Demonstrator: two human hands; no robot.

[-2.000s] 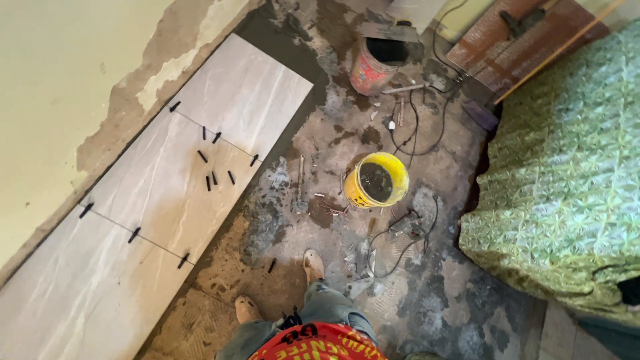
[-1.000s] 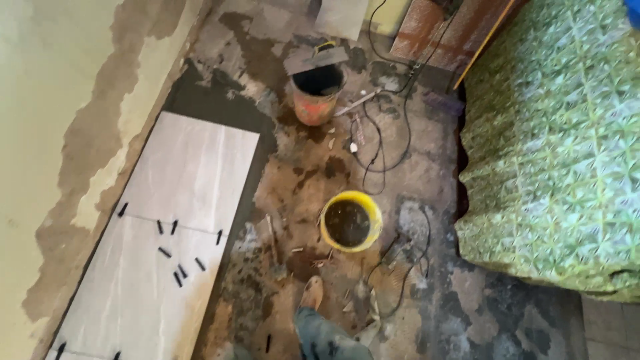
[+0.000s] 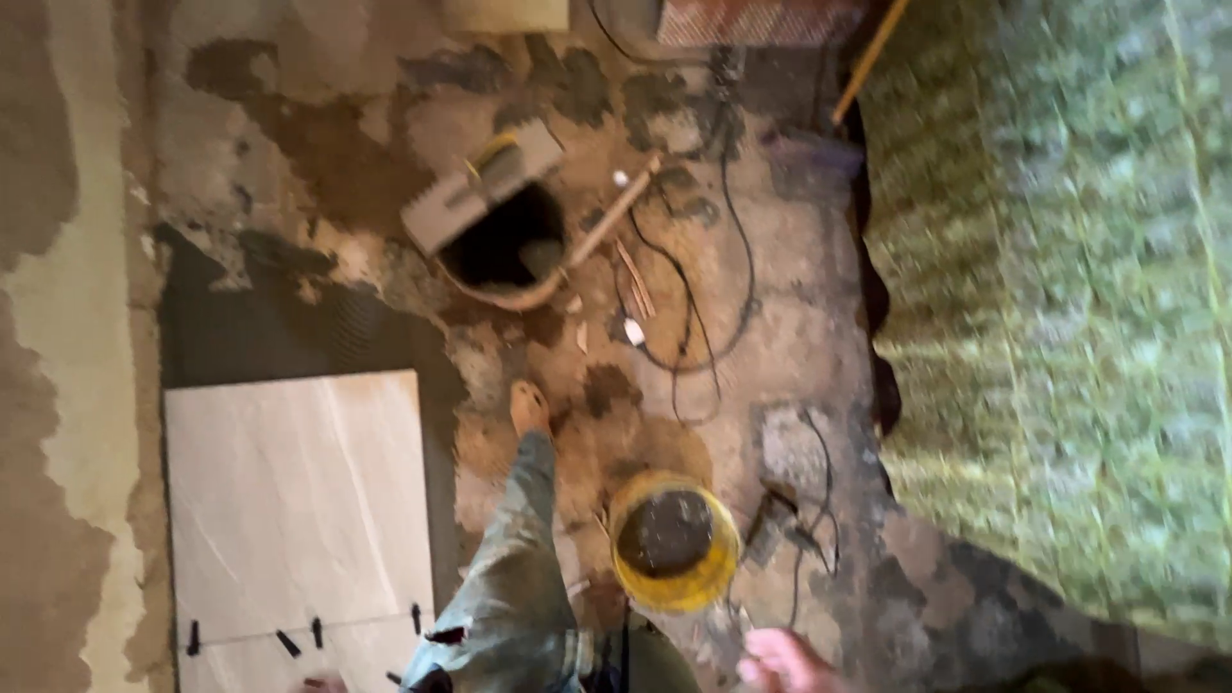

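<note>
At the bottom edge, right of centre, my right hand (image 3: 784,660) shows blurred, with nothing visible in it, just below the yellow bucket (image 3: 674,541), which holds a dark wet mix. Only a sliver of my left hand (image 3: 320,683) enters at the bottom, over the marble-look floor tile (image 3: 303,491); its fingers are mostly hidden. Black tile-levelling clips (image 3: 317,632) stand along the tile joint, and a loose one lies near them. Above the tile spreads grey adhesive (image 3: 279,322). A notched trowel (image 3: 481,188) with a yellow handle rests across the rim of another bucket (image 3: 515,296).
A wooden stick (image 3: 616,212) leans at the far bucket. Black cable (image 3: 751,279) loops over the stained floor, with a corded tool (image 3: 770,525) beside the yellow bucket. A green patterned cover (image 3: 1049,318) hangs at right. The plastered wall (image 3: 67,289) runs along the left.
The view has moved forward along the floor, nearer the far bucket. One foot now stands between the tile and the yellow bucket. Both hands have come into view at the bottom.
</note>
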